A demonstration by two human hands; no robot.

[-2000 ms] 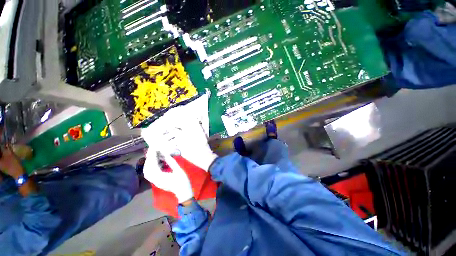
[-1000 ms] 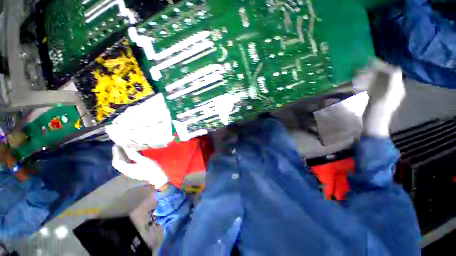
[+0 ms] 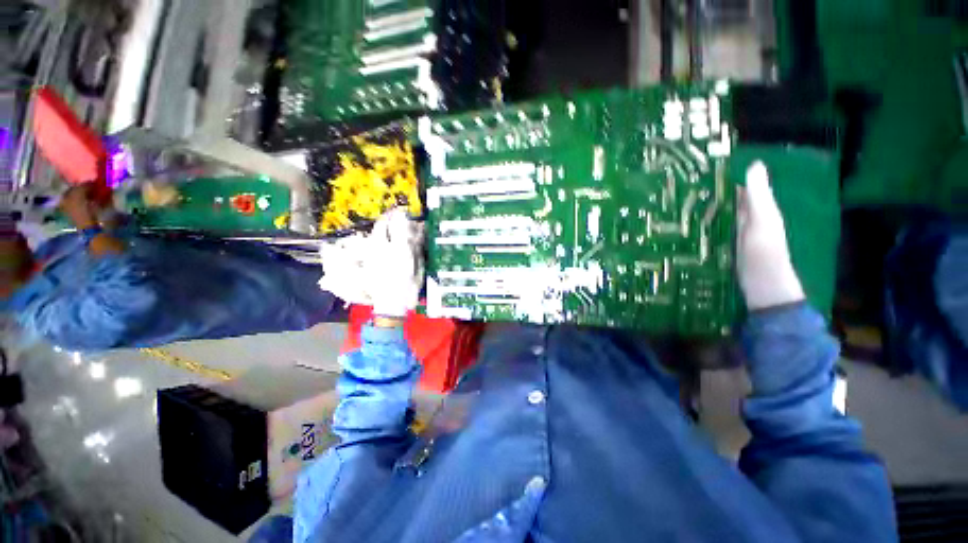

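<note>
A large green circuit board [image 3: 626, 223], solder side with white rows facing me, lies level in front of my chest. My left hand [image 3: 395, 265], in a white glove, is at its left edge; its fingers blend with the crumpled white cloth [image 3: 356, 267]. My right hand [image 3: 766, 242], in a white glove, grips the right edge, fingers along the side. A scrap tray holding yellow masking pieces [image 3: 369, 182] sits left of the board. Another circuit board [image 3: 350, 69] lies in a black solder carrier [image 3: 467, 58] behind.
A green mat [image 3: 812, 202] lies right of the board. Red sheets [image 3: 437, 350] hang below the bench edge. A green button panel [image 3: 207, 204] is at left, beside a person's blue sleeve [image 3: 202, 286]. A black tote [image 3: 212, 456] and white AGV [image 3: 308, 435] stand lower left. Another blue sleeve is at right.
My right hand has come from the cloth area to the board's right edge. My left hand has moved to the left edge. The board now lies squarer to me and apart from the carrier board.
</note>
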